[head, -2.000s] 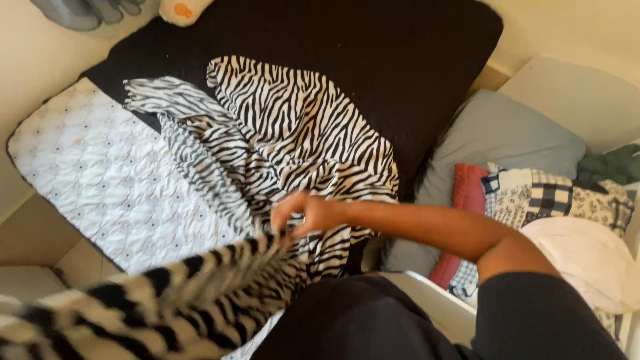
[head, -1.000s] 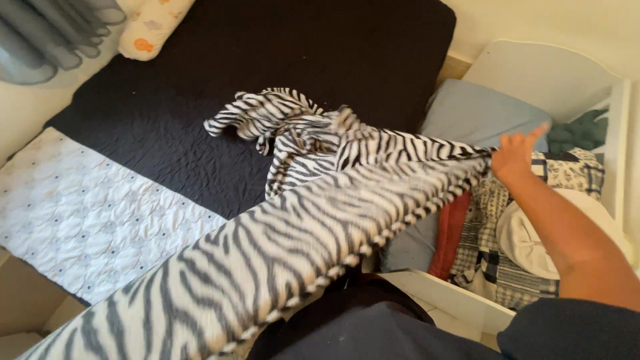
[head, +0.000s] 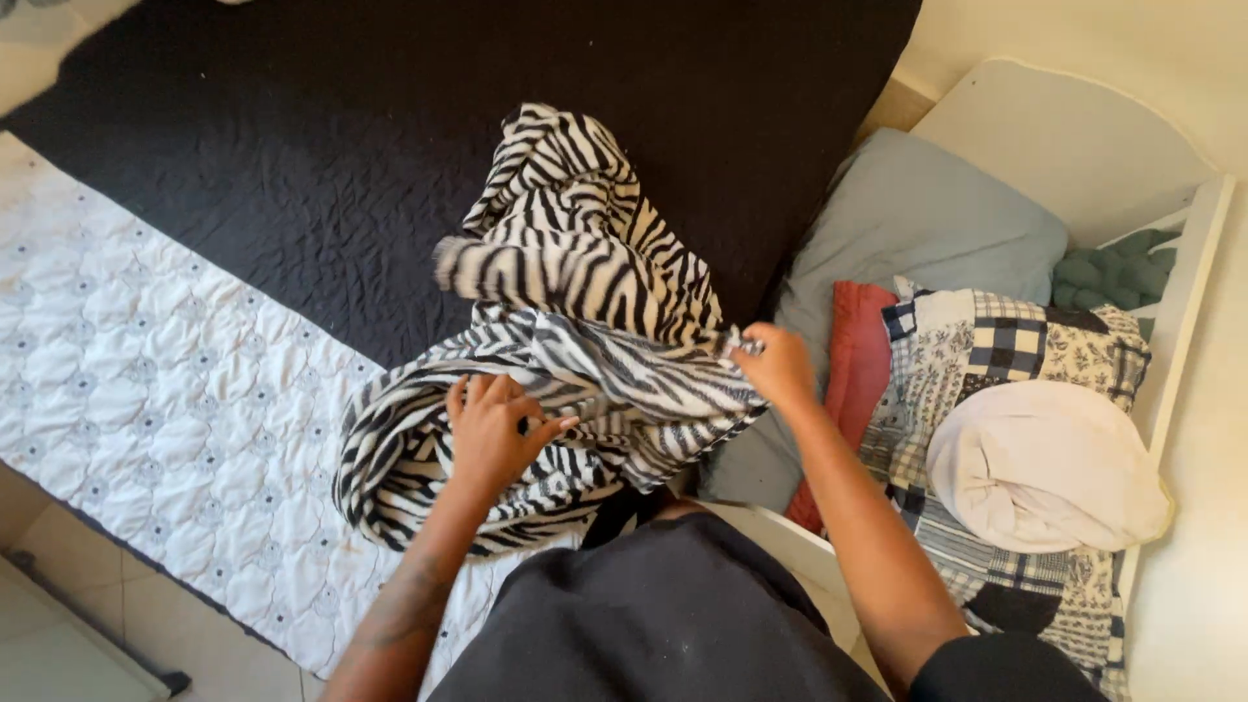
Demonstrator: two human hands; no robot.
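A zebra-striped fleece blanket (head: 585, 273) lies bunched in folds over a bed with a black cover (head: 341, 175) and a white quilted part (head: 175, 390). My right hand (head: 775, 366) pinches the blanket's right edge between thumb and fingers. Over the looped, lower left folds is my left hand (head: 497, 424), its fingers spread and slightly curled on the fabric; it does not grip a fold that I can make out.
At the right stands a white crib or cot (head: 1185, 322) holding a grey-blue pillow (head: 936, 214), a red cloth (head: 858, 351), patchwork bedding (head: 1014, 341), a round pale cushion (head: 1048, 468) and a green knotted item (head: 1116, 273). Tiled floor (head: 88, 546) shows at lower left.
My right hand has come back from over the cot toward the bed, still with the blanket's edge. My left hand has come into view. The blanket, stretched out a second ago, is now gathered in loops.
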